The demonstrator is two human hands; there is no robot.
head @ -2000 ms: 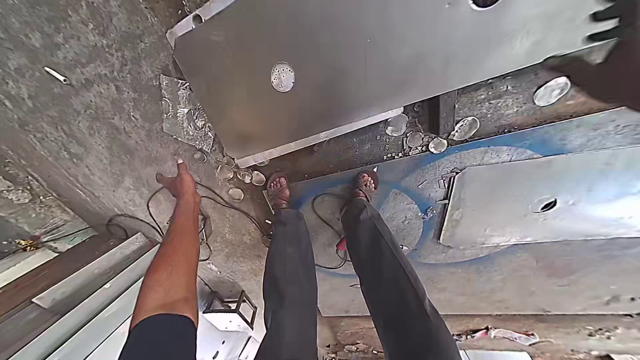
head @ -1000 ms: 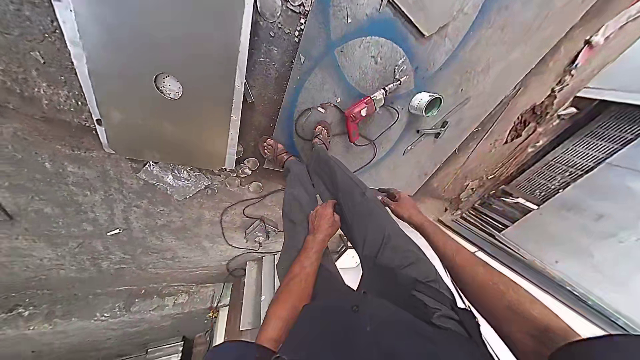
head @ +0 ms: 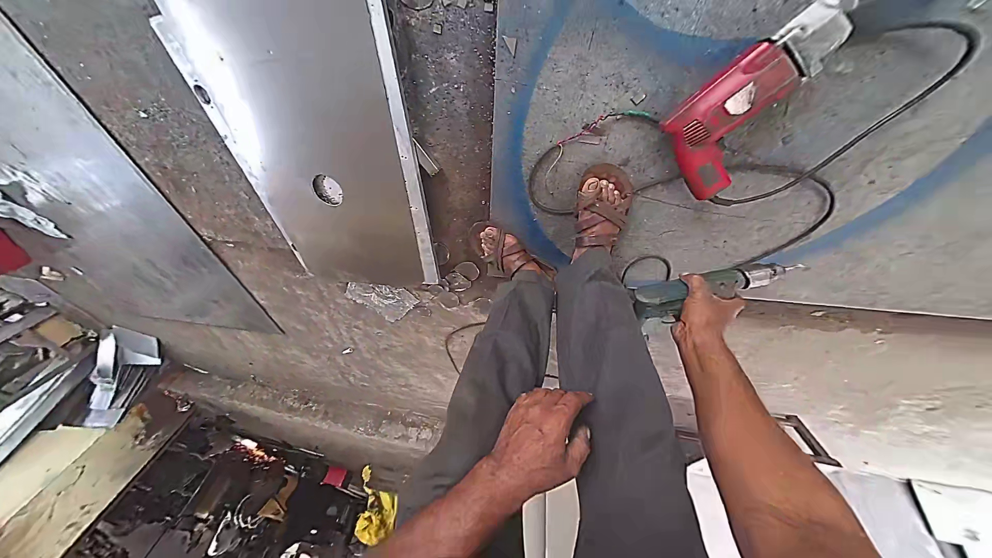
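Observation:
My right hand (head: pixel 707 310) grips a dark green power drill (head: pixel 663 296) around its body, beside my right knee. The drill's metal chuck and bit point to the right. My left hand (head: pixel 541 442) rests between my thighs with its fingers bent together; I cannot tell whether something small lies under them. Past my sandalled feet, a red corded power drill (head: pixel 732 108) lies on a blue-marked metal sheet (head: pixel 876 263), its black cable looped around it. To the left lies a stainless steel panel (head: pixel 310 101) with a round hole (head: pixel 328 190).
Metal discs (head: pixel 465 273) and a crumpled clear plastic piece (head: pixel 384 301) lie near the panel's lower end. Another metal sheet (head: pixel 124 178) is at far left. Scrap metal (head: pixel 116 372) and a yellow bag (head: pixel 377 515) are at lower left. A white surface (head: pixel 868 504) is at lower right.
My right hand has moved from beside my legs out to the right and now holds the green drill. My left hand still lies near my thighs. The view has shifted.

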